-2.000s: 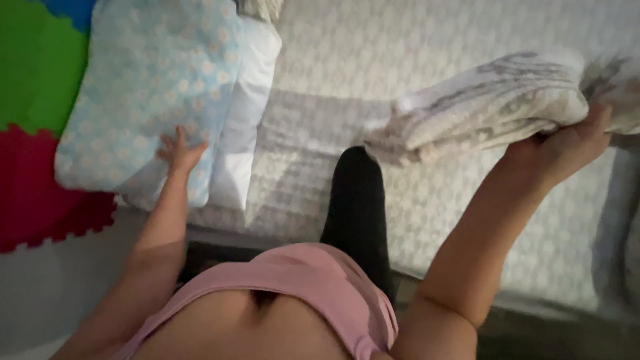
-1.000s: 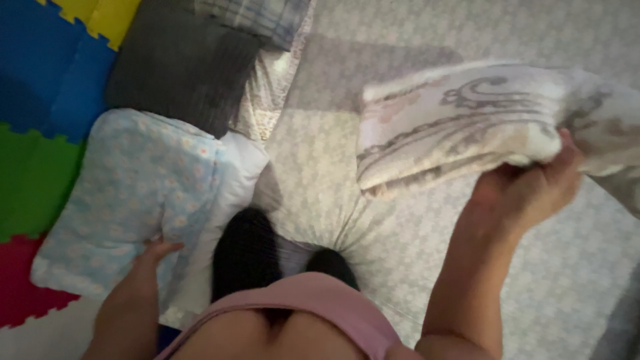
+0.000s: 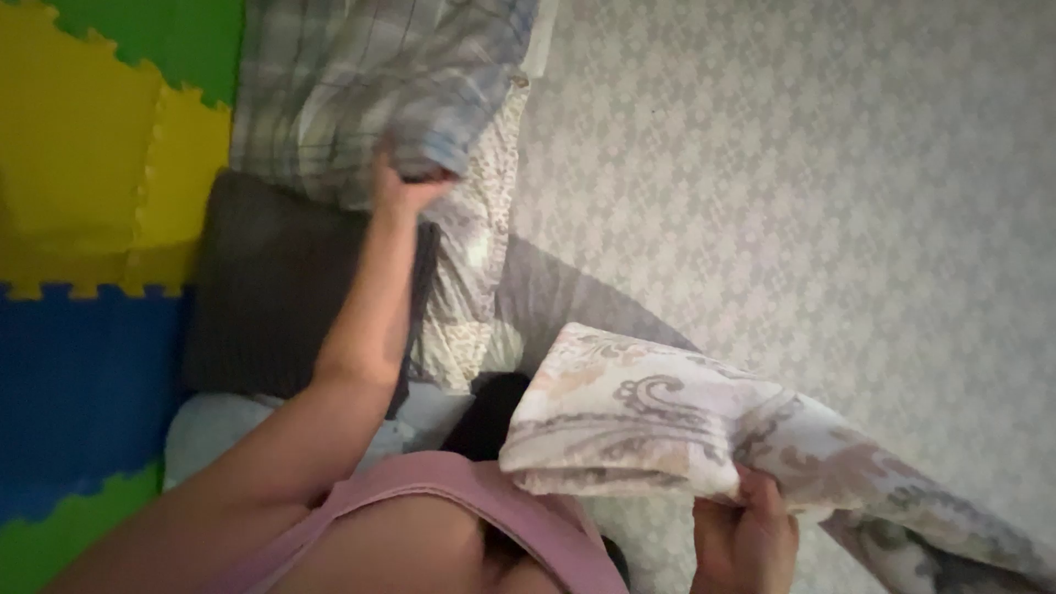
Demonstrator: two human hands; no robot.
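Note:
At the upper left, my left hand [image 3: 406,188] grips the near corner of a grey-blue plaid pillow [image 3: 330,99]; the hand is somewhat blurred. My right hand [image 3: 751,524], low on the right, holds a thick white blanket with a grey and beige scroll pattern [image 3: 635,412]. The blanket is folded over at its left end, and its other part trails down to the lower right. A dark grey cushion [image 3: 272,289] lies just below the plaid pillow, under my left forearm. Part of a light blue pillow [image 3: 219,421] shows beneath that.
A pale patterned bed sheet [image 3: 767,181] spreads across the right side. Interlocking foam floor mats [image 3: 74,165] in yellow, green and blue run along the left. A patterned cream fabric [image 3: 458,289] lies between the cushions and the sheet. My dark-clothed leg [image 3: 487,412] shows below it.
My left hand has gone from the light blue pillow to the plaid pillow and has taken hold of its corner. My right hand still holds the blanket. The view has shifted a lot.

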